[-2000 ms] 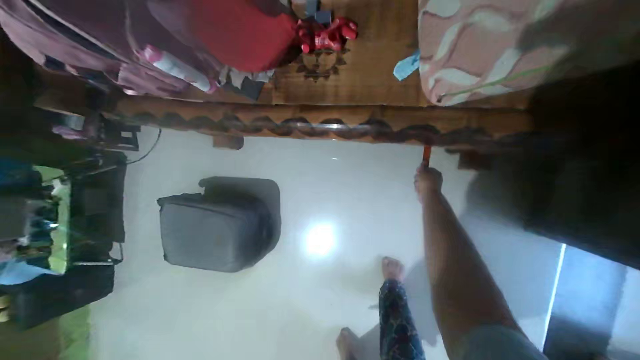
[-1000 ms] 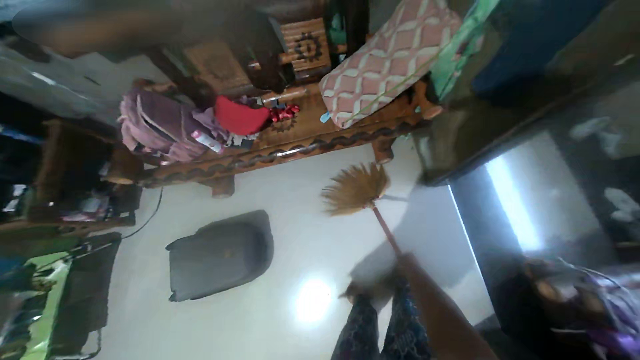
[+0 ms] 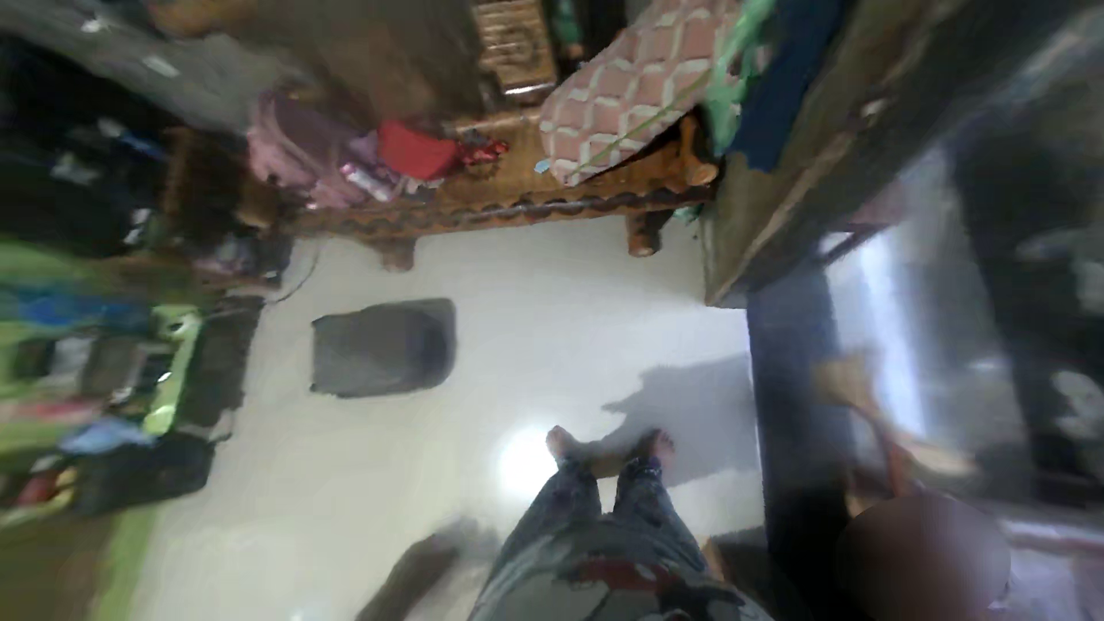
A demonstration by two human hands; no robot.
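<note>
A soft grass broom point(image 3: 849, 384), blurred by motion, is raised at the right, in front of the doorway area. Its reddish handle runs down to my right hand point(image 3: 923, 552), a large blurred shape close to the camera that holds it; single fingers cannot be made out. My left hand does not show. Below the middle, my bare feet stand on the pale shiny floor point(image 3: 552, 319), under dark patterned trousers point(image 3: 552, 517).
A carved wooden bench point(image 3: 517, 207) bears a pink backpack point(image 3: 302, 155), a red cloth item point(image 3: 418, 151) and a patterned cushion point(image 3: 638, 86). A dark grey mat-like object point(image 3: 384, 349) lies left of centre. A cluttered green shelf point(image 3: 177, 371) stands left; a wall edge point(image 3: 724, 285) juts in at right.
The broom was over the floor just before the bench; my right hand has swung it to the far right. Earlier still, that hand reached toward the bench's front edge. The view has shifted.
</note>
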